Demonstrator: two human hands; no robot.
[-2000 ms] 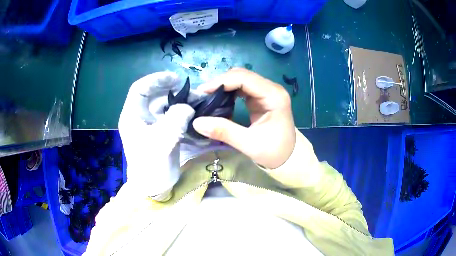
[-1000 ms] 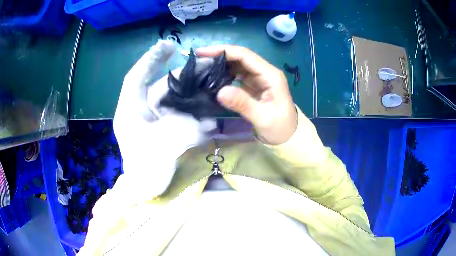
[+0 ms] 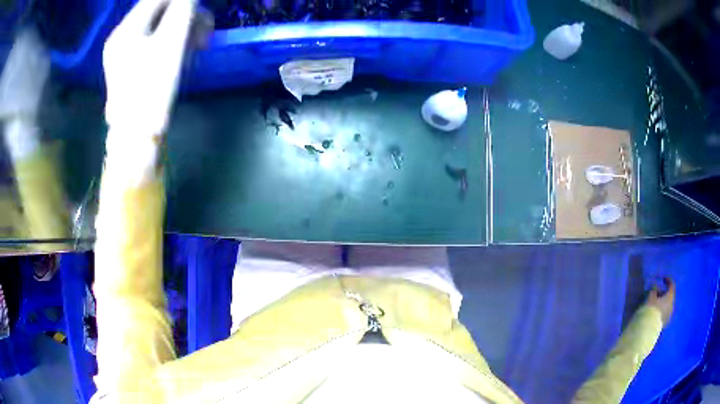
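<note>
My left hand (image 3: 150,67), in a white glove, is raised at the left end of the blue back bin (image 3: 355,38). It is blurred and reaches the top edge of the picture; whether it holds anything cannot be told. My bare right hand (image 3: 661,300) is small and low at the right, inside the blue side bin (image 3: 695,316); its fingers are too small to read. The black hair piece is not clearly visible. Small black curved strands (image 3: 280,114) lie on the green bench (image 3: 260,197) below the back bin, and another black strand (image 3: 457,175) lies farther right.
A white glue bottle (image 3: 444,110) stands in front of the back bin, with another white bottle (image 3: 563,41) farther right. A cardboard sheet (image 3: 580,150) with two white oval pieces (image 3: 605,213) lies at the right. A paper label (image 3: 317,77) hangs on the back bin.
My hands have parted: the left went up and left to the back bin, the right went down into the right side bin. The hair piece has left the middle. The view has shifted up.
</note>
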